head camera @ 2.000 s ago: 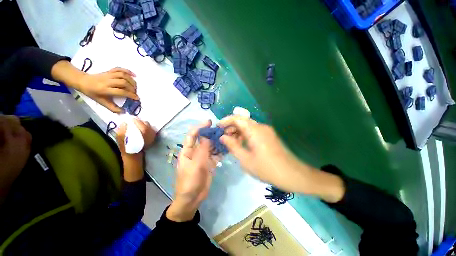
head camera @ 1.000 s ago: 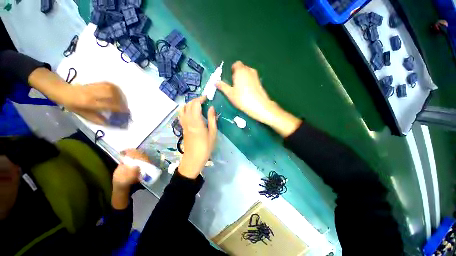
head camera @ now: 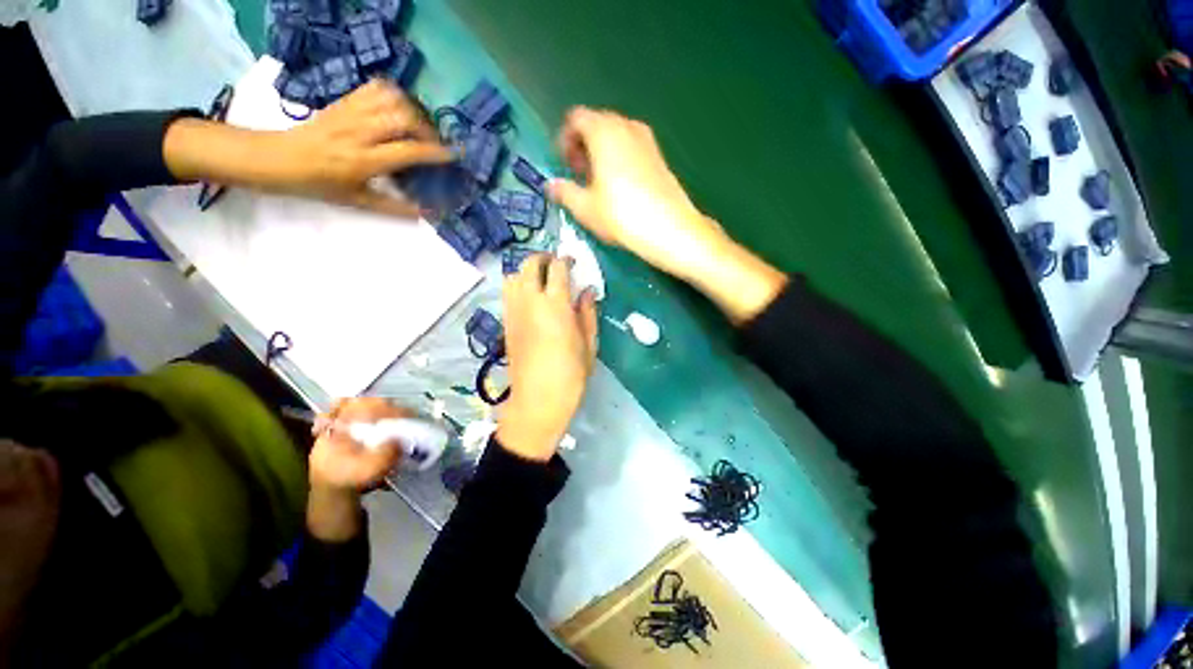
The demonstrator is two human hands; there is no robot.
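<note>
My left hand (head camera: 547,353) is at the middle, its fingers closed around the lower part of a white squeeze bottle (head camera: 582,255); the hand hides part of it. My right hand (head camera: 635,183) is just beyond the bottle, over the belt's edge, fingers bent and blurred; whether it holds anything small cannot be told. A navy mini bag (head camera: 484,332) lies left of my left hand, with a black loop (head camera: 495,382) beside my wrist. A heap of navy bags (head camera: 482,150) lies beyond, partly covered by the neighbour's hand.
The neighbour's hand (head camera: 353,146) reaches over the heap; the other holds a white bottle (head camera: 416,442). A white board (head camera: 347,275) lies before them. Black handles lie on the cardboard (head camera: 746,627) and in a pile (head camera: 724,497). A tray (head camera: 1092,294) and blue bin (head camera: 903,39) stand beyond the green belt.
The bag between my hands two seconds ago is no longer there; the white bottle is now at my left hand. My right hand has moved up. The neighbour's hand has moved to the heap.
</note>
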